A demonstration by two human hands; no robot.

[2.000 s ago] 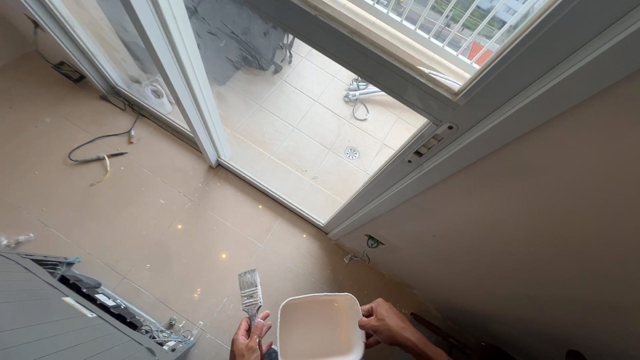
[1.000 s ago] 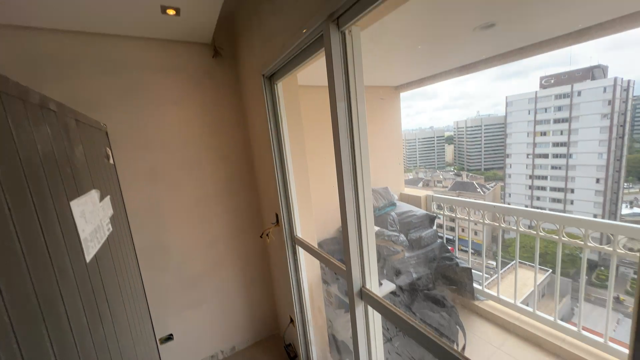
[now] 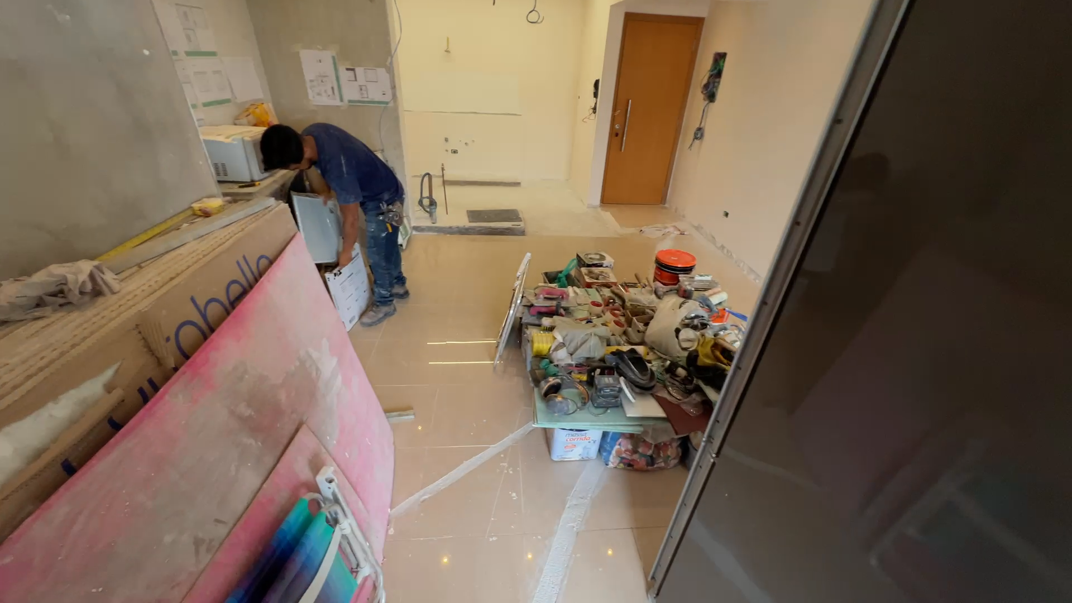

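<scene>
Neither my left hand nor my right hand shows in the head view now, so what they hold is hidden, and the paintbrush and the square tub are out of sight too. Ahead, a low makeshift table [image 3: 586, 421] bears a heap of tools, among them a pair of ear defenders [image 3: 563, 394] and a red bucket [image 3: 675, 266]. Under its near edge are a white tub [image 3: 574, 444] and a filled bag [image 3: 641, 450]. At the left, a person [image 3: 347, 180] in a dark blue shirt bends over a white panel or box [image 3: 348, 289] and touches it.
Pink-stained boards [image 3: 251, 368] and cardboard [image 3: 167, 335] lean at the left, with a folded beach chair [image 3: 322, 544] before them. A dark, metal-edged panel [image 3: 846, 377] stands close at the right. Pale strips [image 3: 469, 465] cross the tiled floor. A wooden door [image 3: 653, 109] is at the back.
The view has swung from the balcony door to the room. Two seconds ago my left hand held a paintbrush and my right hand held a tub; both hands are now out of view.
</scene>
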